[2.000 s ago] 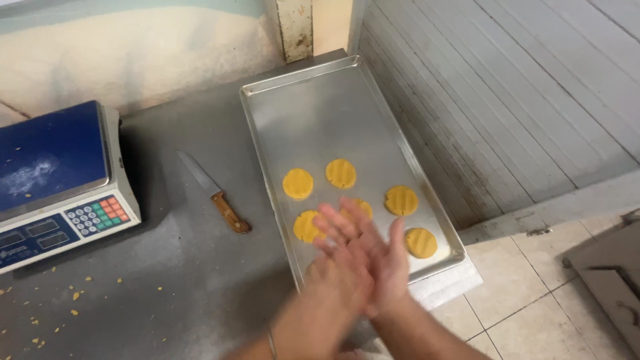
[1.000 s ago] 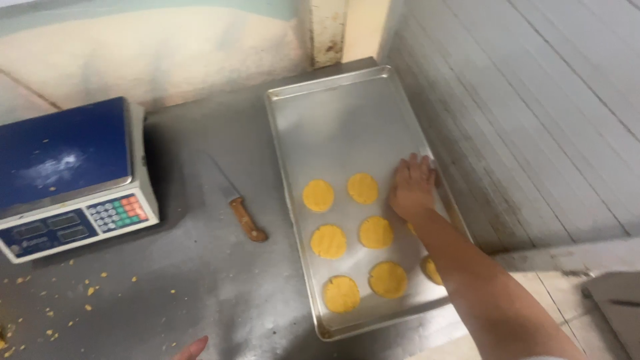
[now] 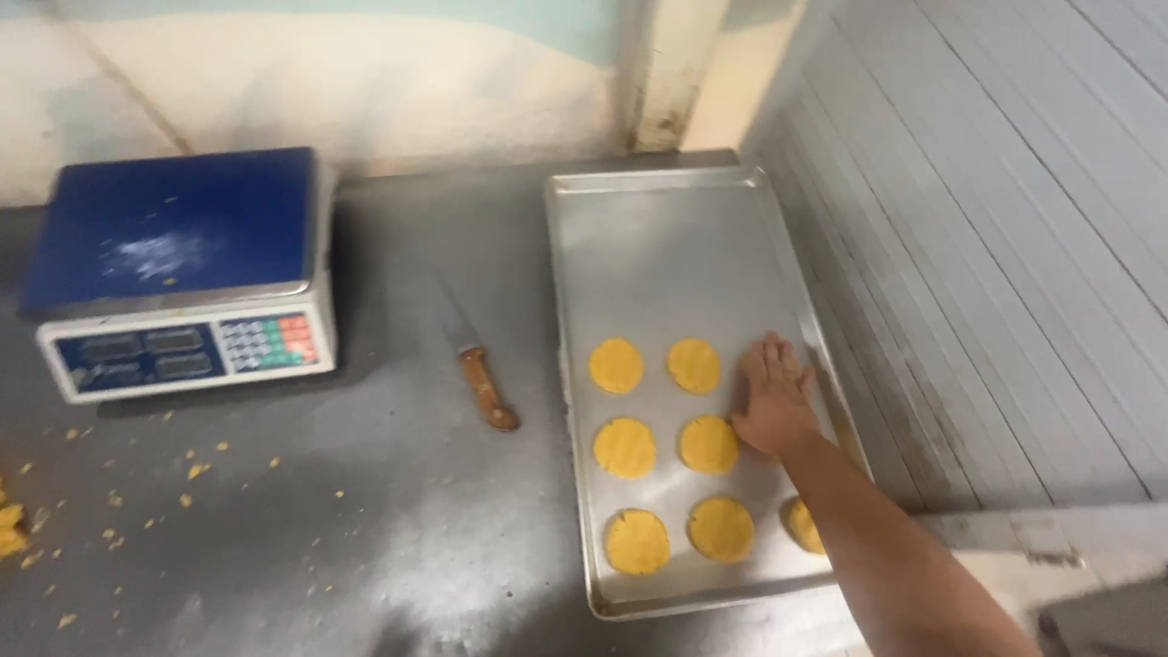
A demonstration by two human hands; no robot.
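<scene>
My right hand (image 3: 776,392) lies palm down, fingers stretched, at the right side of a metal baking tray (image 3: 662,265); what is under the palm is hidden. Several flat yellow dough rounds rest on the tray in rows, among them one (image 3: 709,444) just left of the hand, one (image 3: 693,366) at the upper middle and one (image 3: 637,541) near the bottom left corner. My forearm partly covers another round (image 3: 805,526) at the lower right. My left hand is out of view.
Left of the tray lies a knife with a wooden handle (image 3: 488,392). A digital scale with a blue platform (image 3: 178,228) stands at the left. Dough crumbs (image 3: 196,470) and a yellow dough piece (image 3: 11,529) are on the metal table (image 3: 392,547). A grey slatted panel (image 3: 985,228) borders the right side.
Two seconds ago both hands were together over the tray; then the right hand came down flat at its right side, where it remains. The left hand has left the view, which has shifted left.
</scene>
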